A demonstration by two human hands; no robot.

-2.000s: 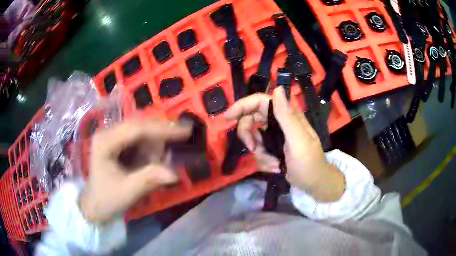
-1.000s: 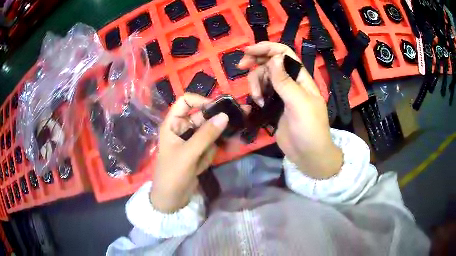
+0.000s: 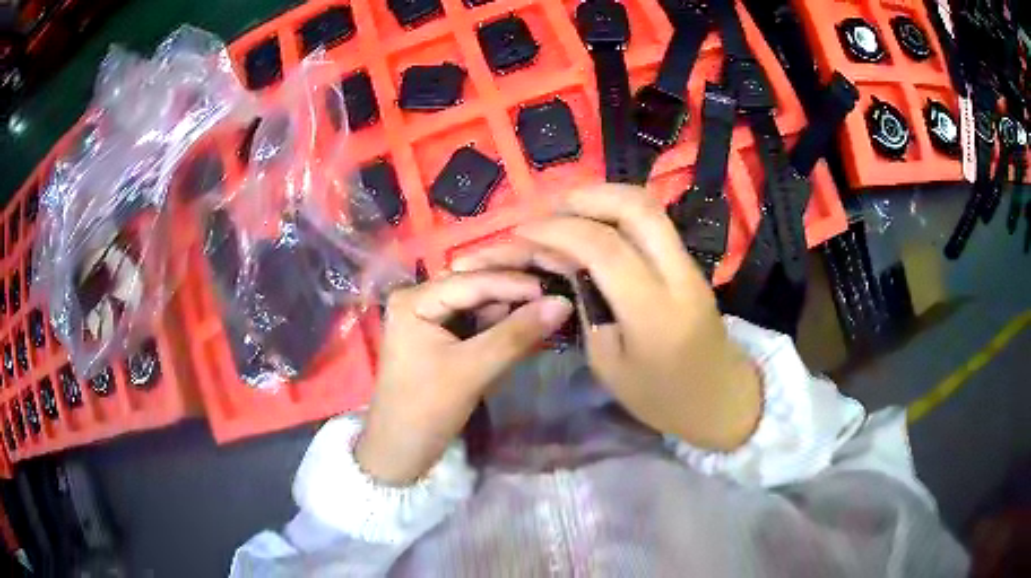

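Note:
My left hand and my right hand meet in front of my chest, at the near edge of the orange-red pocket tray. Between the fingertips is a black watch case, mostly covered by the fingers. My left thumb and fingers pinch it. My right fingers curl over it, with a dark piece, likely a watch strap, partly showing between them. The joint between case and strap is hidden. Black square watch cases without straps sit in tray pockets ahead. Strapped watches lie lengthwise across the tray's right part.
A crinkled clear plastic bag with black pieces lies over the left of the tray. Neighbouring trays hold round watch cases at right and more cases at left. A cardboard box with black strips beside it is low at right.
My right hand has come down and left to meet my left hand, which has the watch case. Earlier the hands were apart. The tray has shifted in view.

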